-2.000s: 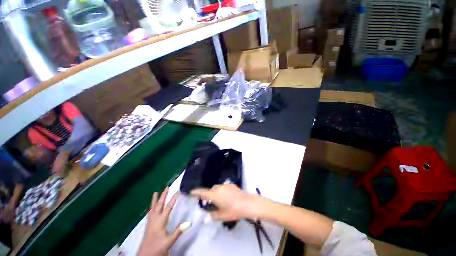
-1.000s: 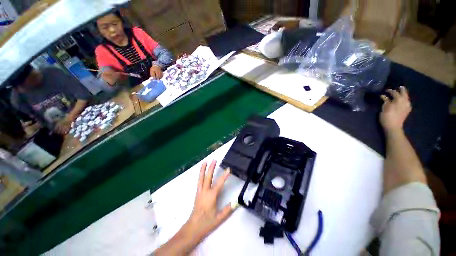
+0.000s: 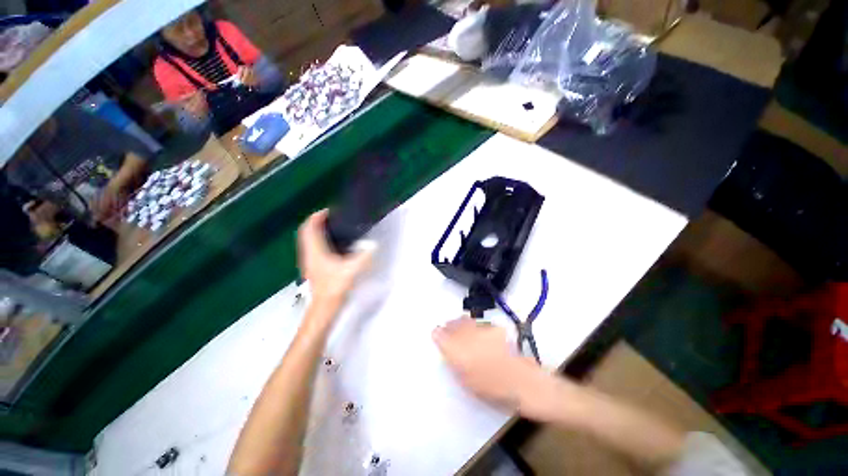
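Observation:
A black plastic housing lies open side up on the white bench cover, with a round pale opening near its middle and a long slot along its left side. My left hand holds a second black housing, blurred, over the edge of the green belt. My right hand is low over the bench, just below small black pieces at the housing's near end. It is blurred, and I cannot tell if its fingers hold anything. Blue-handled nippers lie open beside it.
The green belt runs along the left. Across it, two people sit by heaps of small parts. A clear plastic bag lies on the black surface at the back. A red stool stands right. Small parts dot the near bench.
My left hand has picked up the second housing and moved it left to the belt. My right hand has come back from beside the plastic bag to the small black pieces.

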